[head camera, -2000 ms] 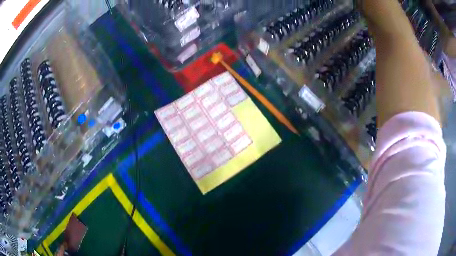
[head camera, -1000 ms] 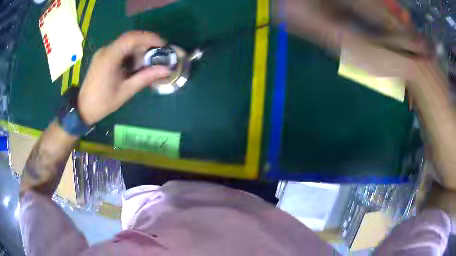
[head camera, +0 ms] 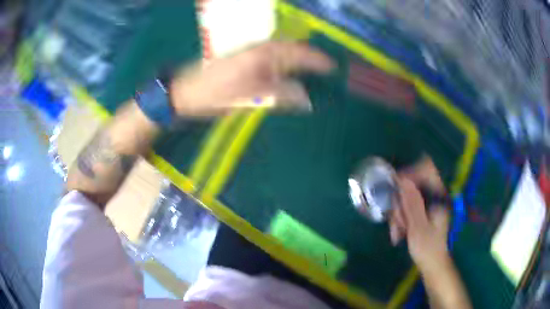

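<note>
The round silver metal fixture (head camera: 375, 188) stands on the green mat inside the yellow tape. My right hand (head camera: 422, 211) is at its right side, fingers around or against its edge. Something dark shows by the fingers, but blur hides what it is and whether I grip it. My left hand (head camera: 256, 78) is above the mat, left of the fixture and away from it, over the lower edge of the dot sticker sheet (head camera: 238, 24). Its finger and thumb are apart, with nothing visible between them. The whole view is blurred.
A dark red-brown pad (head camera: 381, 86) lies at the back inside the yellow tape. A light green label (head camera: 307, 243) is near the front edge. A white-yellow record sheet (head camera: 520, 226) lies at the right. Blurred clear plastic trays (head camera: 78, 42) are at the back left.
The view has swung. My left hand has left the fixture and moved to the sticker sheet. My right hand has come from the record sheet side to the fixture.
</note>
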